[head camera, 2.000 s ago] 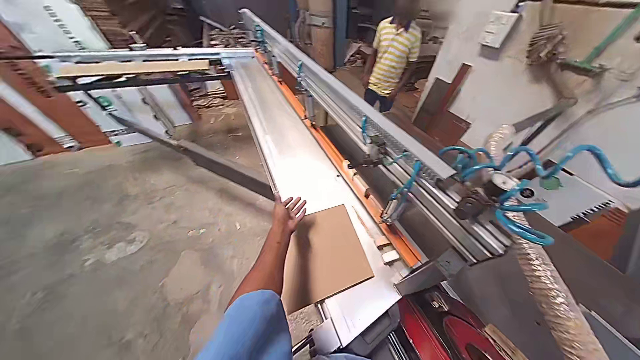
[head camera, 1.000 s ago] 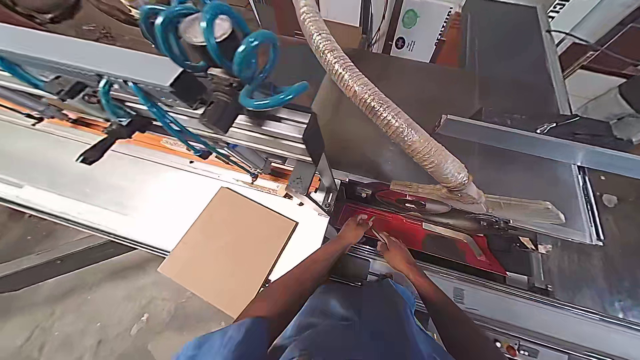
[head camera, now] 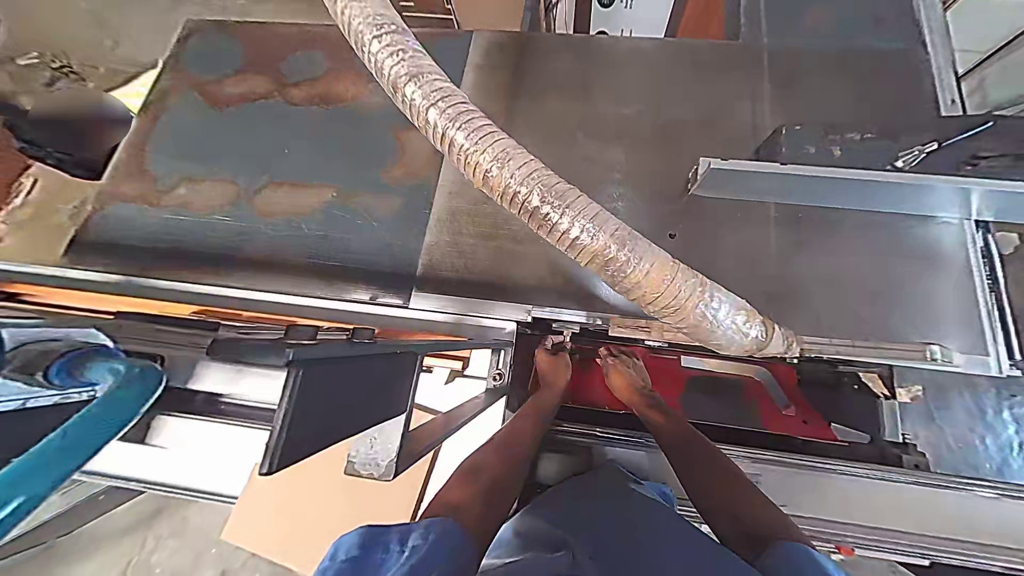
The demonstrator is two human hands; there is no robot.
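A red metal cover panel point(head camera: 720, 396) lies in the recess of a sliding table saw, below the steel saw table point(head camera: 576, 160). At the left end of the recess my left hand point(head camera: 554, 364) has its fingers bent at a small metal part by the table edge; whether it grips the part cannot be told. My right hand point(head camera: 626, 374) rests just right of it, fingertips at the upper edge of the red panel. A foil-wrapped flexible dust hose point(head camera: 552, 200) runs down across the table to a spot right of my hands. A brown board point(head camera: 336, 504) lies at the lower left.
A metal rip fence point(head camera: 848, 188) crosses the table at the right, with a screwdriver-like tool point(head camera: 916, 154) behind it. A black bracket point(head camera: 344, 408) and a blue air hose point(head camera: 88, 448) stand at the left. At the far left edge a person point(head camera: 68, 128) is partly visible.
My left hand has gone from beside the brown board, two seconds ago, to the saw's recess. Both hands have stayed there since one second ago. The view has swung right.
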